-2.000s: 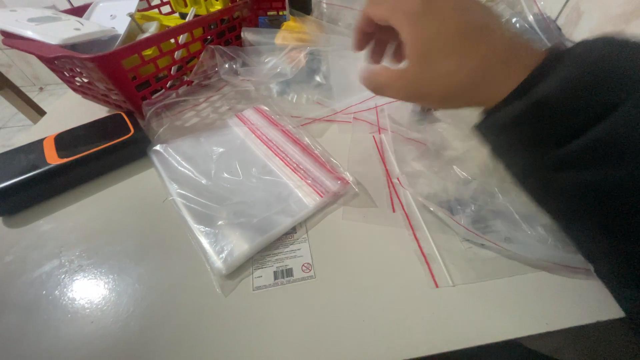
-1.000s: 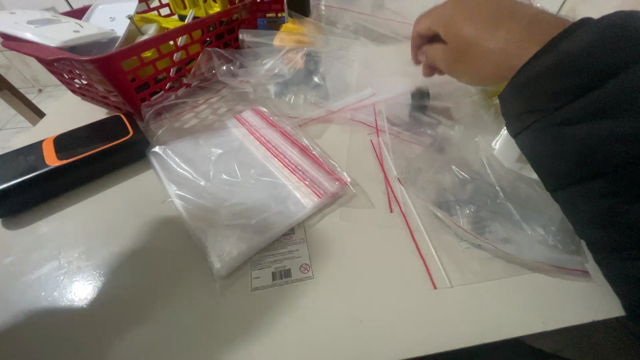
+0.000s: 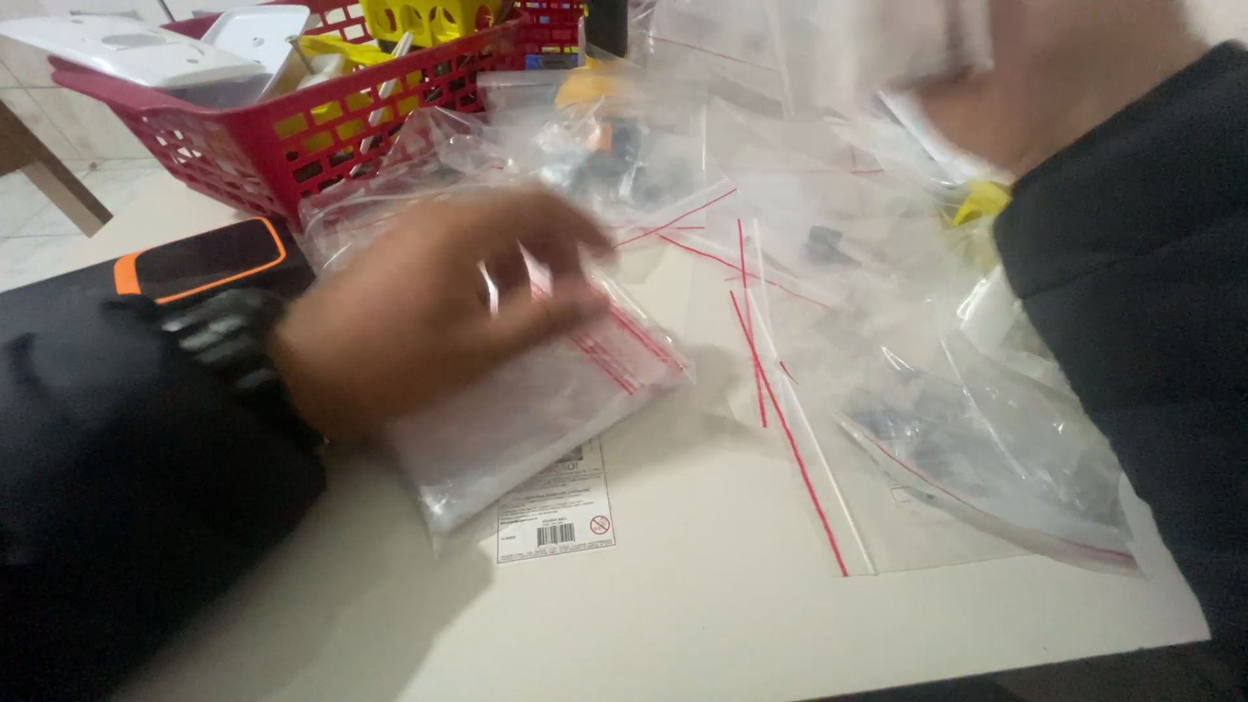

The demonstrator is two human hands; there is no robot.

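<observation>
My left hand (image 3: 448, 302), blurred, is over a stack of clear zip-lock plastic bags (image 3: 507, 439) with red seal lines; its fingers are apart and whether they touch the bags is unclear. A printed paper label (image 3: 556, 517) lies partly under the stack. My right hand (image 3: 1033, 88) is a blur at the top right, above several clear bags, beside a pale, see-through shape; whether it holds that cannot be told. Below it, a clear bag with dark contents (image 3: 975, 439) lies on the right side of the table.
A red plastic basket (image 3: 263, 146) at the upper left holds white plates and yellow parts. In front of it lies a black case with an orange-rimmed panel (image 3: 210, 258). Loose zip-lock bags (image 3: 799, 390) and a bag with orange and dark contents (image 3: 604, 146) lie on the white table (image 3: 682, 614).
My left hand has come into view from the left, over the stack of bags. My right hand has moved farther up and right, near the top edge.
</observation>
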